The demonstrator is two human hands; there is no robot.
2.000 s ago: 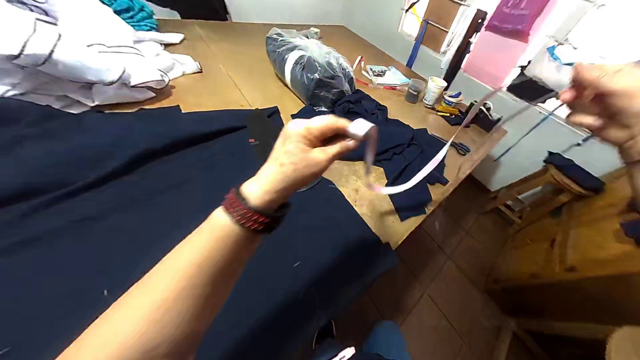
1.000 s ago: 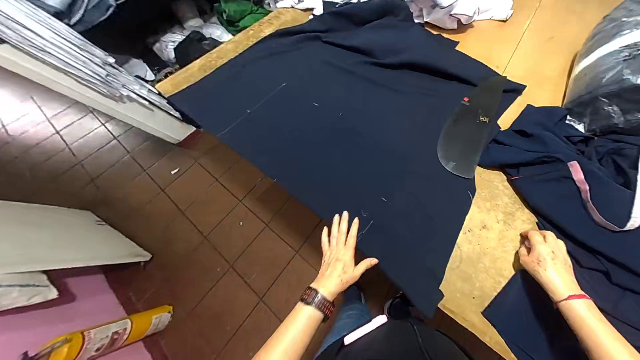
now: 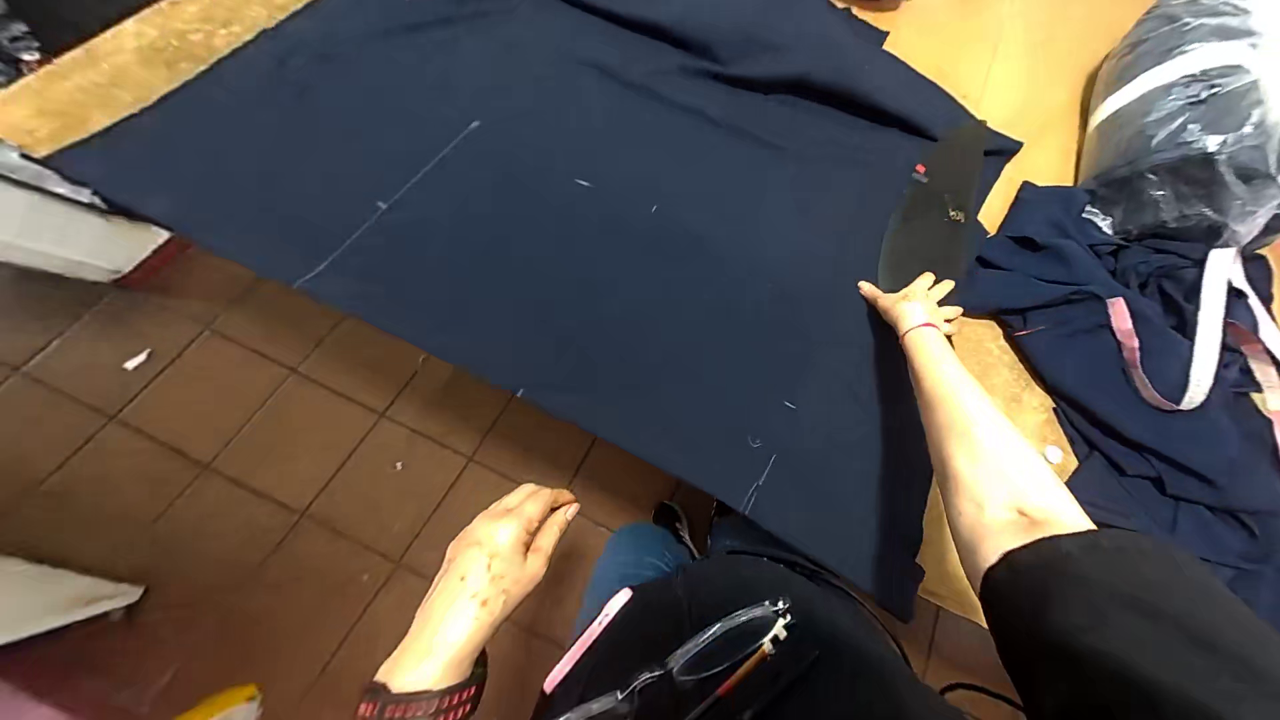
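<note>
Navy fabric (image 3: 600,250) with white chalk lines lies spread over the wooden table and reaches past its near edge. My right hand (image 3: 915,305) rests with spread fingers on the fabric's right part, at the lower end of a dark curved ruler (image 3: 935,215). Whether it presses on the ruler's tip cannot be told. My left hand (image 3: 510,540) hangs over the floor, short of the cloth's near edge, with its thumb close to the fingers and nothing visible in it. A white and pink measuring tape (image 3: 1207,330) lies on crumpled navy cloth (image 3: 1120,270) at the right.
A plastic-wrapped dark bundle (image 3: 1180,130) stands on the table at the upper right. A small white round piece (image 3: 1053,454) lies near the right edge. Glasses (image 3: 725,640) hang at my chest. Below is a brown tiled floor (image 3: 250,400) with a white panel (image 3: 70,235) at the left.
The measuring tape, held up between both hands two seconds ago, now lies on the crumpled cloth. My right hand has moved to the ruler's lower end. My left hand has come off the fabric.
</note>
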